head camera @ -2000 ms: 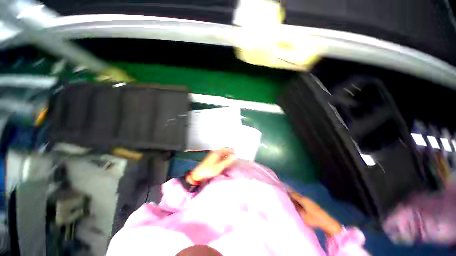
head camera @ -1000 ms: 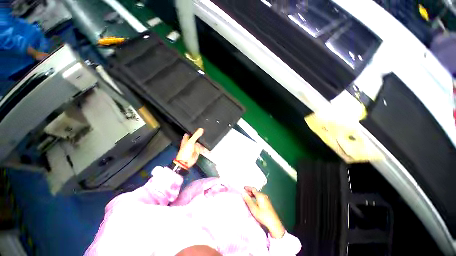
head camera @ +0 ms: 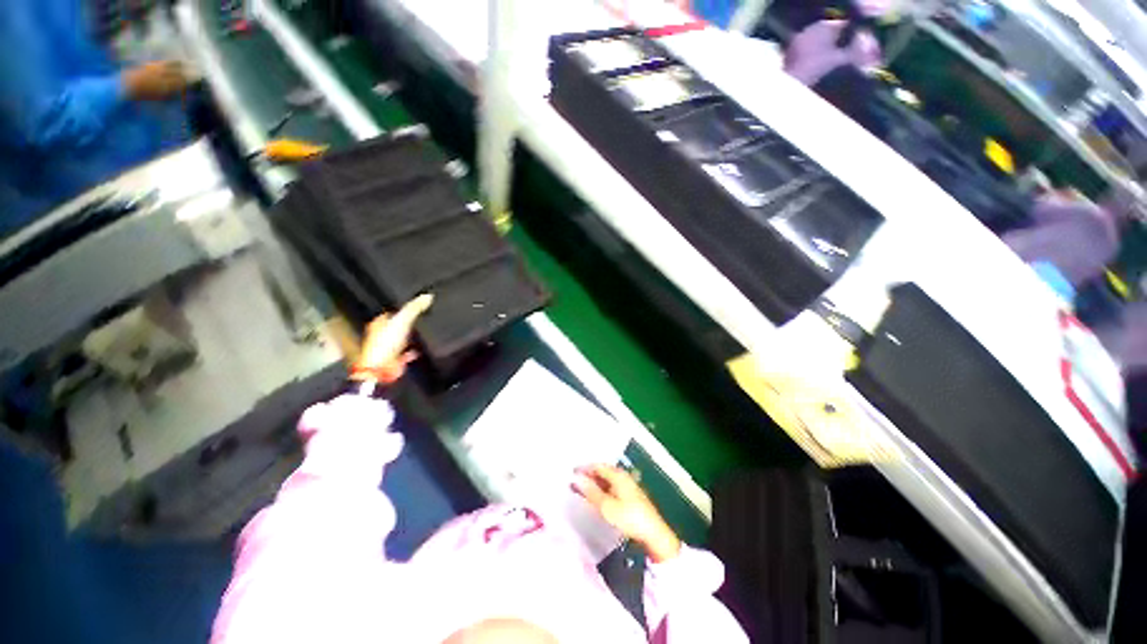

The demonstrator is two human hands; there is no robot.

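Observation:
A black slotted foam tray [head camera: 434, 233] lies tilted on top of other black trays on the bench, its visible pockets empty. My left hand [head camera: 393, 342] is at its near edge, fingers extended over the rim; whether it grips is unclear. White sheets [head camera: 547, 421] lie on the green bench in front of me, right of the tray. My right hand [head camera: 623, 503] is over their right edge with fingers bent; blur hides whether it holds anything.
Glossy panels sit in a black tray [head camera: 686, 189] on the white shelf, near another black tray [head camera: 994, 440]. A yellowish plate [head camera: 811, 409] hangs at the shelf edge. More black trays [head camera: 767, 554] stand right. A bench machine [head camera: 138, 340] and a blue-sleeved person's hand [head camera: 161, 79] are left.
The view has turned and shifted. The tray has moved left, away from the white sheets, with my left hand at its edge. My right hand stays by the sheets.

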